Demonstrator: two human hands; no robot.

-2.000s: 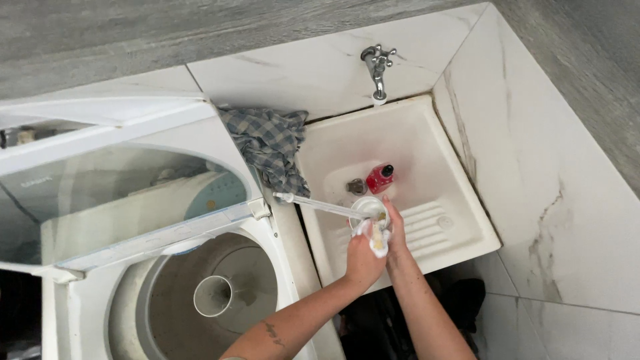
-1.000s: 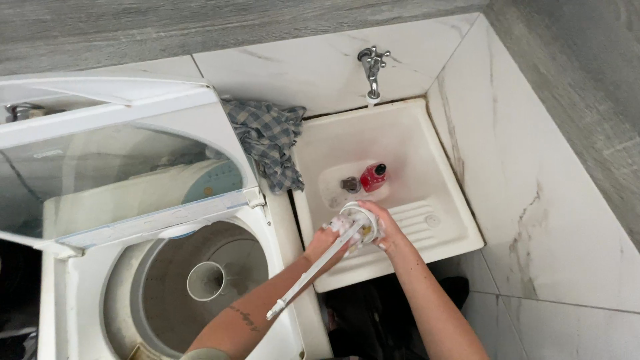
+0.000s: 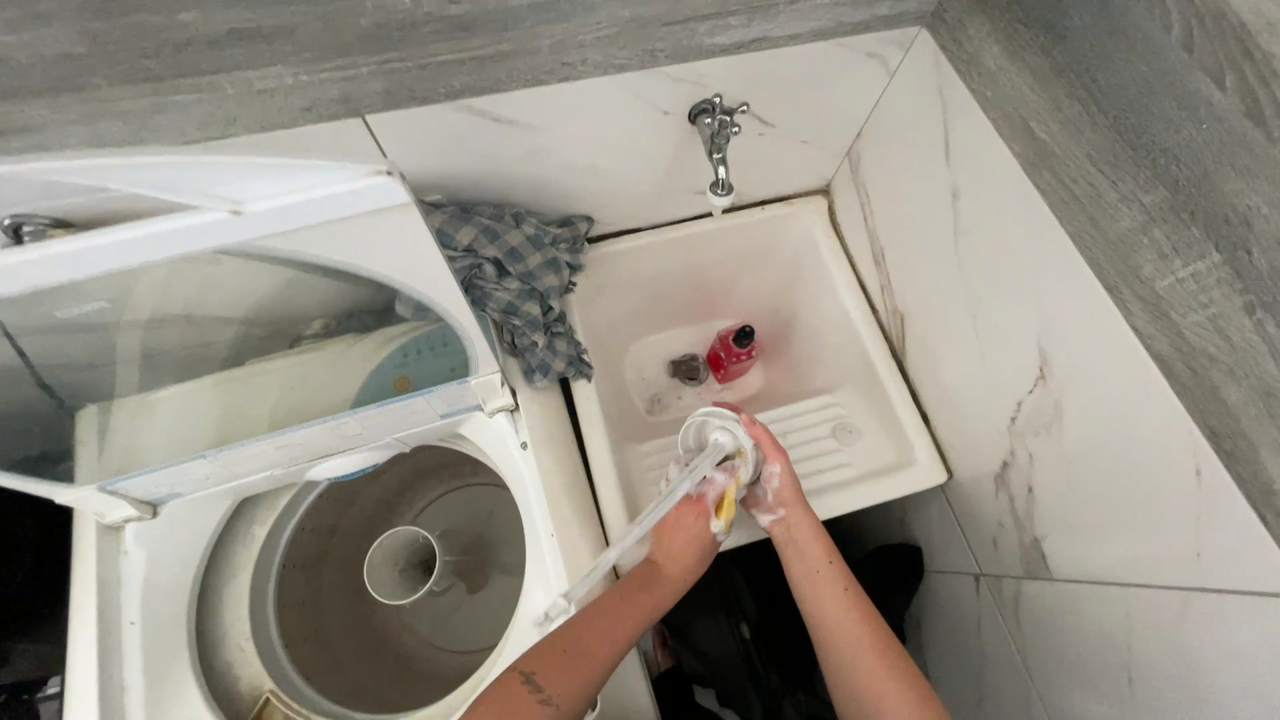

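Note:
Over the front of the white laundry sink [image 3: 880, 450], my right hand [image 3: 778, 480] grips a round white plastic piece [image 3: 705, 428] from its right side. A long translucent white stem [image 3: 640, 525] runs from that piece down to the left, across my left wrist. My left hand [image 3: 690, 530], covered in suds, presses a yellow soapy sponge [image 3: 726, 505] against the near side of the piece. Foam also coats my right palm. Behind my hands, a red bottle with a black cap [image 3: 733, 355] is in the basin beside a dark drain fitting [image 3: 688, 369].
A chrome tap [image 3: 717, 150] juts from the tiled wall above the sink. A checked grey-blue cloth [image 3: 520, 275] hangs between sink and washing machine. The top-loading machine [image 3: 545, 470] stands at left with its lid [image 3: 240, 300] raised and its tub [image 3: 400, 620] uncovered.
The stem has swung from pointing left and up to pointing down-left toward my left forearm. My hands stay around the white piece, with the yellow sponge now showing more plainly.

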